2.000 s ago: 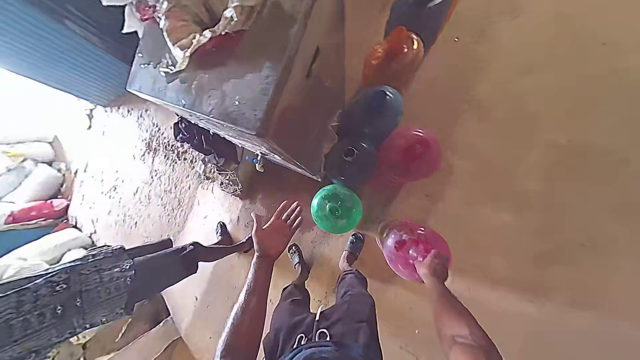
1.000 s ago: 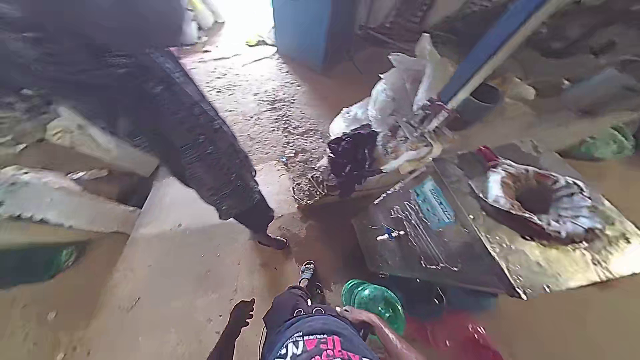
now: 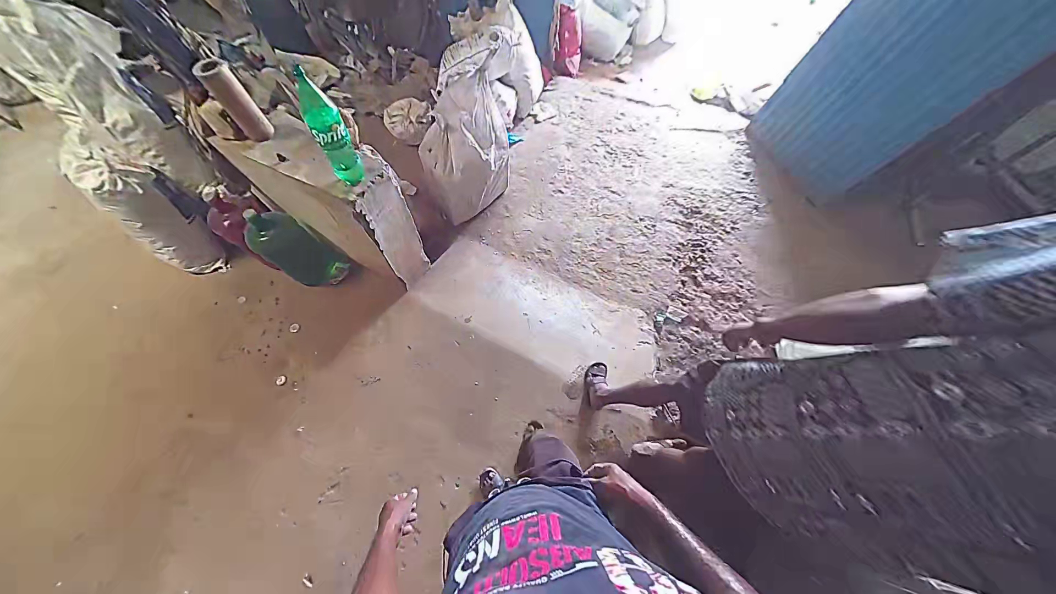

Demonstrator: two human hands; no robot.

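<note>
My left hand (image 3: pixel 398 513) hangs low over the brown floor, left of my printed shirt, with its fingers loosely curled; whether they are fully closed does not show, and no object is visible in it. Beside my waist, my right hand (image 3: pixel 612 483) is close to the dark trousers, its fingers partly hidden, and I see no object in it. Farther forward, a green Sprite bottle (image 3: pixel 328 130) stands on a worn box-like block (image 3: pixel 309 206). A large dark green plastic bottle (image 3: pixel 295 247) lies on the floor by that block, with a red one (image 3: pixel 233 219) partly behind it.
At the right, close by, another person in dark patterned cloth (image 3: pixel 874 421) has one sandalled foot on the floor. Pale sacks (image 3: pixel 470 124) stand ahead and more sacks (image 3: pixel 132 190) at the left. A cardboard tube (image 3: pixel 233 99) leans on the block. A blue corrugated panel (image 3: pixel 858 99) rises ahead right.
Two seconds ago my right hand held a pink balloon-like ball; it shows none now. The view has swung widely, from the balls and the metal-topped table to the sacks and bottles. The other person is now at the right.
</note>
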